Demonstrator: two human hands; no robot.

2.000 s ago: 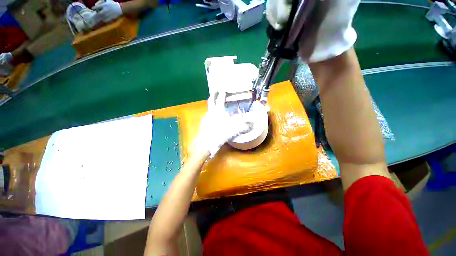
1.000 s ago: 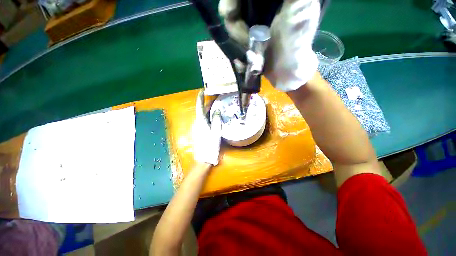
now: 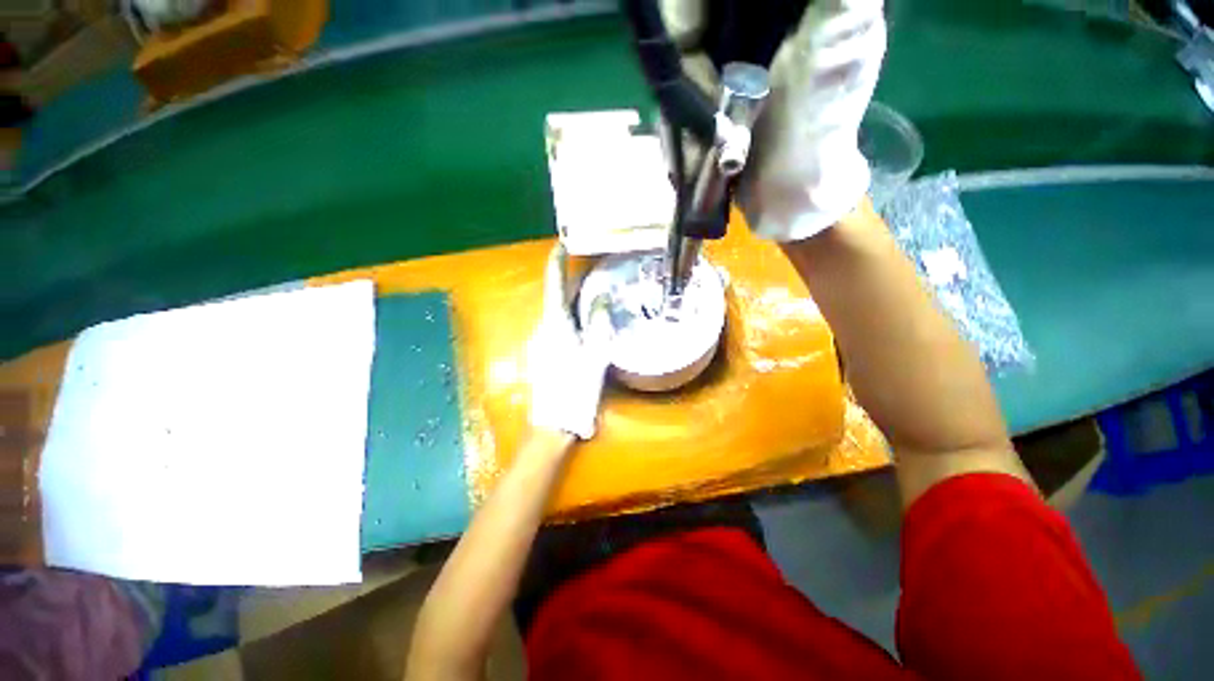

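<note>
A white appliance unit lies on the orange padded work block, its round housing near me and its square base farther away. My left hand, in a white glove, rests against the left side of the round housing; its fingers are partly blurred, but it steadies the housing by touch. My right hand, gloved, is closed around the power screwdriver, cut off by the top edge. The driver points down and its tip is at the top face of the round housing.
A white sheet with tiny specks lies left of the block. Small screws dot the green strip beside it. A screw bag and clear round tub are at right. Another orange block stands at upper left, beyond the green belt.
The driver has become more upright over the round housing. My left hand has drawn back from across the housing to its left side. The view has shifted slightly.
</note>
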